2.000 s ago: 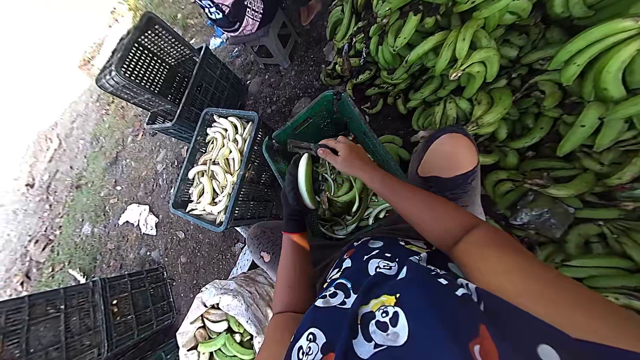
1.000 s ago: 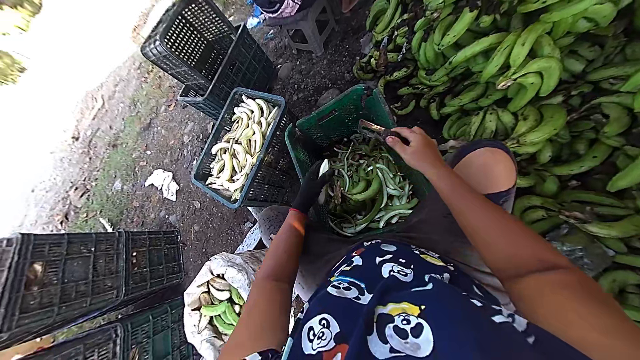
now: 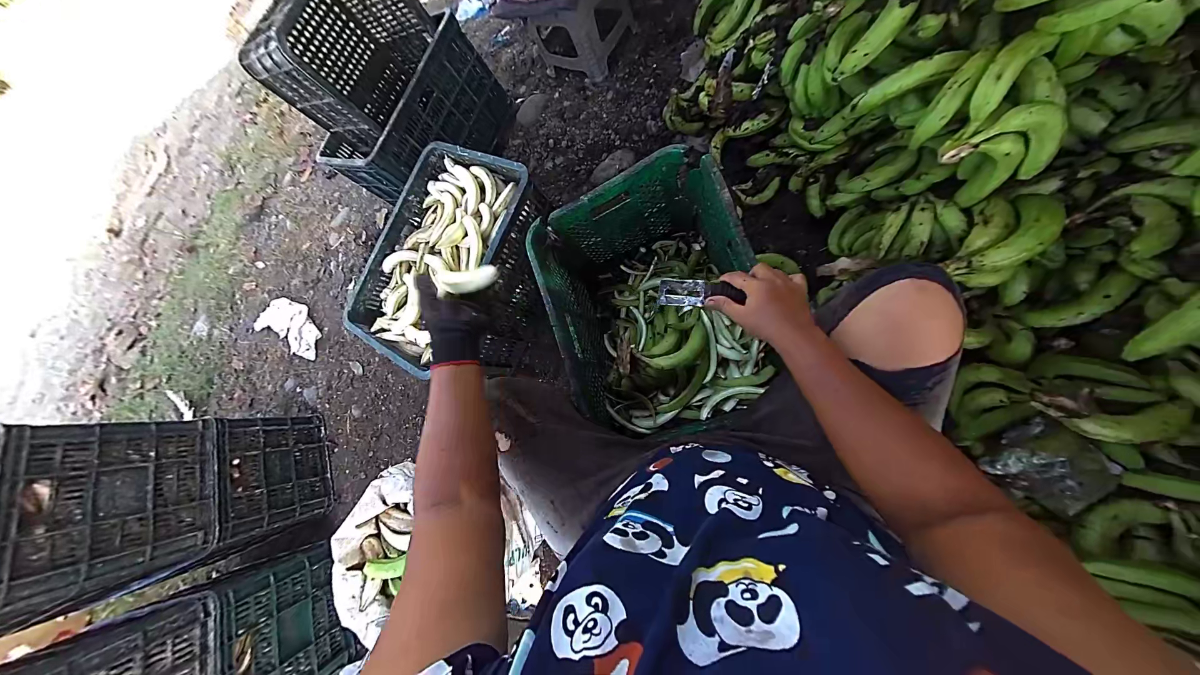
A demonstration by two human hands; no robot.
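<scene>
My left hand [image 3: 454, 319], in a dark glove, is over the near part of a crate [image 3: 361, 272] of peeled plantains [image 3: 459, 225]. A pale peeled plantain [image 3: 467, 279] lies at its fingers; blur hides whether the fingers still hold it. My right hand [image 3: 767, 298], bare, grips the dark handle of a peeler [image 3: 692, 292] with a flat metal head. It is over a green plastic crate [image 3: 609, 202] that holds peel strips [image 3: 727, 361] and green plantains [image 3: 689, 347].
A large heap of green plantains [image 3: 994, 141] lies at the right. Dark crates stand at the upper left [image 3: 441, 94] and lower left [image 3: 112, 506]. A sack [image 3: 361, 534] with plantains is near my left forearm. A plastic stool [image 3: 581, 37] stands at the top.
My left hand has moved from the green crate to the crate of peeled plantains. My right hand stays over the green crate with the peeler. The pale plantain was at my left hand earlier.
</scene>
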